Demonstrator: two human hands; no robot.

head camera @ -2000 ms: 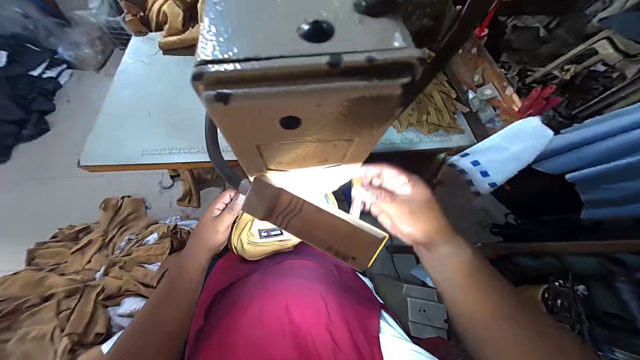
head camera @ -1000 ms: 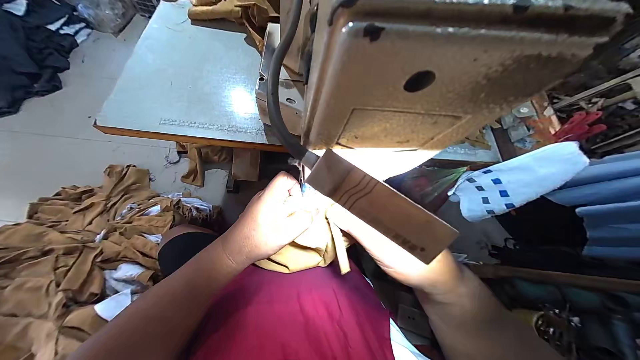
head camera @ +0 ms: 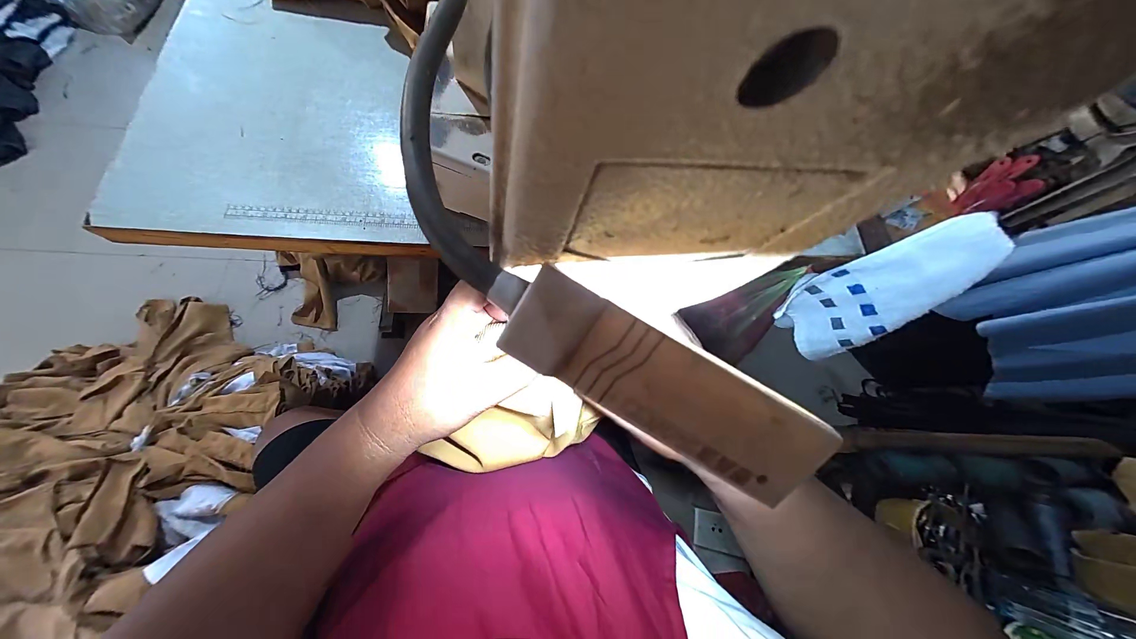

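A tan cloth piece (head camera: 519, 428) lies bunched over my lap under the head of an industrial sewing machine (head camera: 710, 133). My left hand (head camera: 457, 368) is closed on the cloth's left side, close to the end of a grey flexible lamp neck (head camera: 422, 151). The long lamp head (head camera: 674, 386) on that neck crosses in front of my right hand (head camera: 652, 439). Only a strip of that hand shows beneath the lamp head; its fingers are hidden, so its hold cannot be told. Bright light washes out the area behind the lamp.
The pale worktable (head camera: 266, 115) with a ruler strip (head camera: 319, 216) extends left of the machine. Brown garments (head camera: 115, 444) lie heaped on the floor at left. A white towel with blue squares (head camera: 896, 284) and blue fabric (head camera: 1056, 302) hang at right.
Two seconds ago my right hand was raised and visible right of the lamp head; now it is lower, behind it. The view has moved nearer the machine.
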